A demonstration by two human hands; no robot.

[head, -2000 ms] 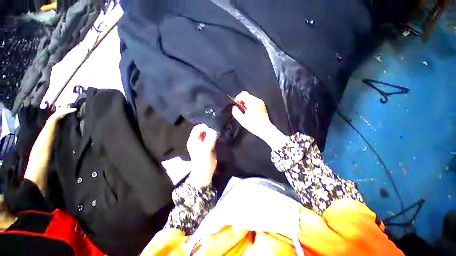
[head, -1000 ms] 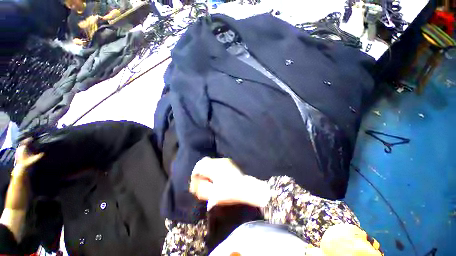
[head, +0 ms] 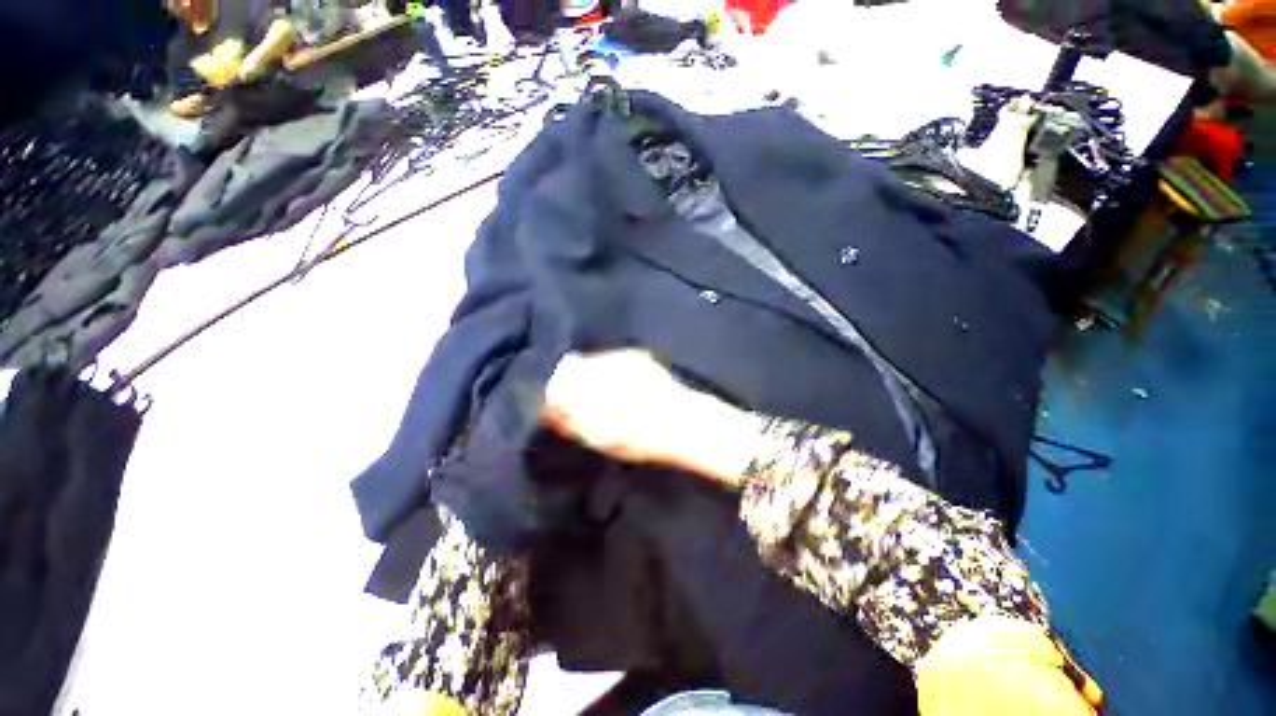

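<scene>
A navy coat (head: 784,336) lies front up on the white table, its collar end away from me and its front edge hanging down toward me. Shiny lining (head: 805,287) shows along the open front. Buttons glint on the front. My right hand (head: 616,403) is over the coat's left part, fingers curled and blurred; I cannot tell whether it holds the cloth or snips. My left hand is hidden under the coat; only its floral sleeve (head: 476,602) shows below the coat's sleeve (head: 434,434).
White table (head: 238,420) with a long thin stick (head: 322,259). Tangled hangers (head: 931,154) lie at the back. Dark garments (head: 56,490) are at the left. A hanger (head: 1071,459) lies on the blue floor at the right. A wooden stool (head: 1189,196) and parts of other people show at the back.
The view has tilted up. The black coat and the other person's arm at the left have left the picture. The navy coat's sleeve has swung out left, and my left hand has gone under cloth.
</scene>
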